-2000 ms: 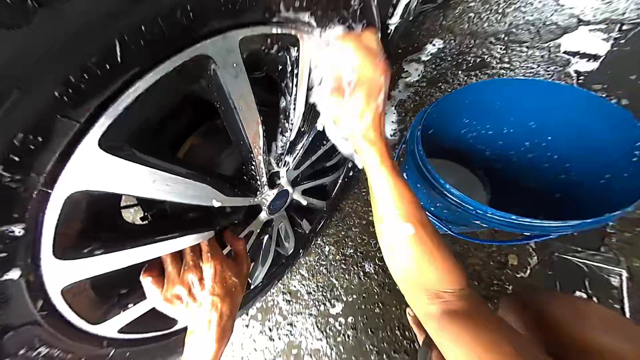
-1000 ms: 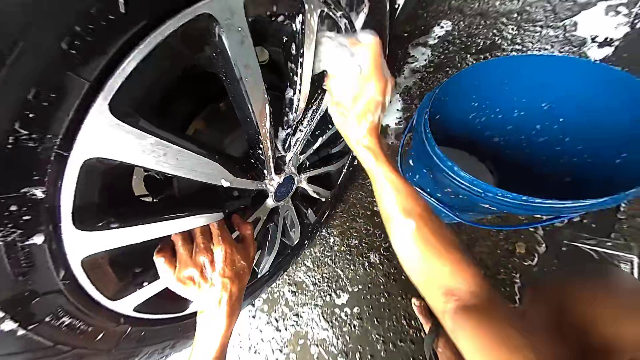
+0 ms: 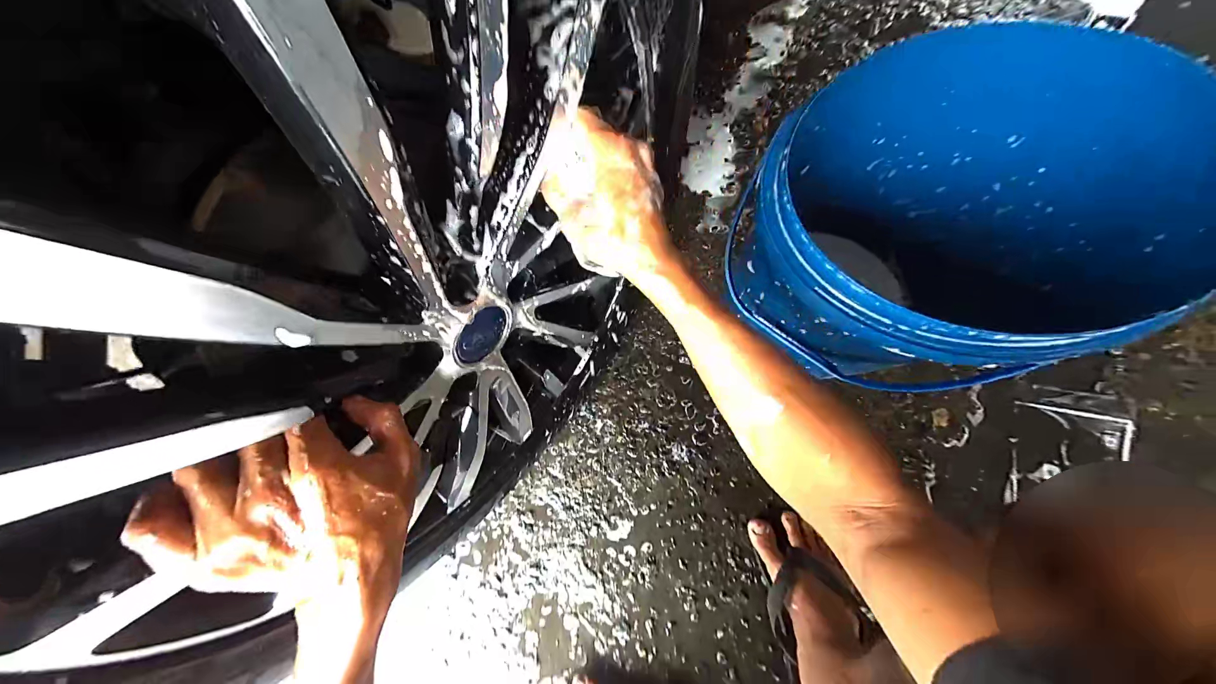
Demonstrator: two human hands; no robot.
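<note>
A silver and black alloy wheel (image 3: pixel 180 294) fills the left side, with soap suds on its upper spokes and around the blue Ford centre cap (image 3: pixel 482 334). My left hand (image 3: pixel 294 494) grips a lower spoke, its fingers curled over the edge. Up and to the right of the cap, my right hand (image 3: pixel 603 195) is closed against a sudsy upper spoke (image 3: pixel 518 180). Glare and the fingers hide whatever it may hold; in the earlier frames something white and foamy shows in it.
A blue plastic bucket (image 3: pixel 817 294) with suds flecks inside stands at the upper right, its handle hanging down. The ground (image 3: pixel 608 532) is wet and foamy. My foot in a dark flip-flop (image 3: pixel 817 608) is at the bottom, right of the wheel.
The view has moved closer to the wheel. My right hand has come from near the rim's upper edge inward toward the centre cap. My left hand stays at the lower spoke.
</note>
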